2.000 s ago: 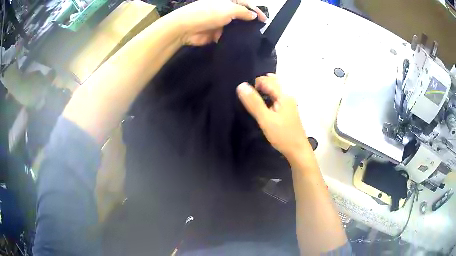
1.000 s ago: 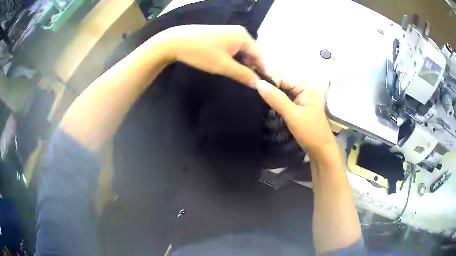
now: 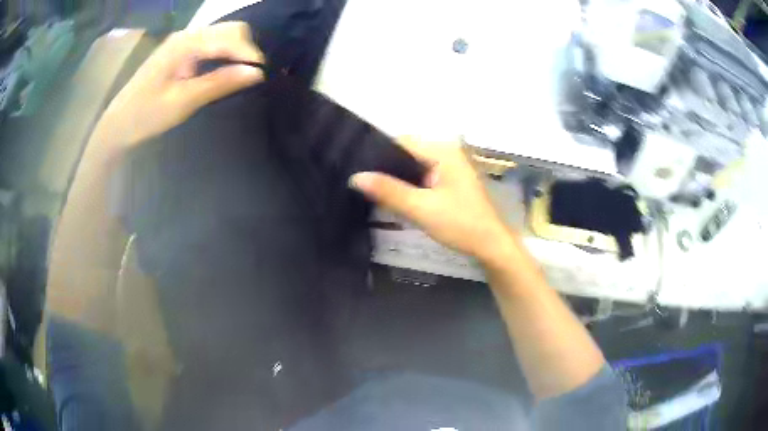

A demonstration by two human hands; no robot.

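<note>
A large black garment [image 3: 253,244] lies over my lap and up onto the left part of the white table. My left hand [image 3: 198,76] pinches its cloth at the upper left. My right hand [image 3: 429,189] holds a folded edge of the same garment near the table's front edge. The cloth between my hands is drawn fairly straight. The fingertips under the cloth are hidden, and the picture is blurred.
The overlock machine [image 3: 636,50] stands at the upper right, with a small black cloth piece [image 3: 594,217] below its plate. The white table [image 3: 404,63] spreads ahead. A cardboard carton [image 3: 80,109] is at the left. A blue scrap bin [image 3: 674,360] is at the lower right.
My hands were together at the cloth edge and are now apart, the left one further up and left. The view has turned right, so the machine's underside and blue bin show more.
</note>
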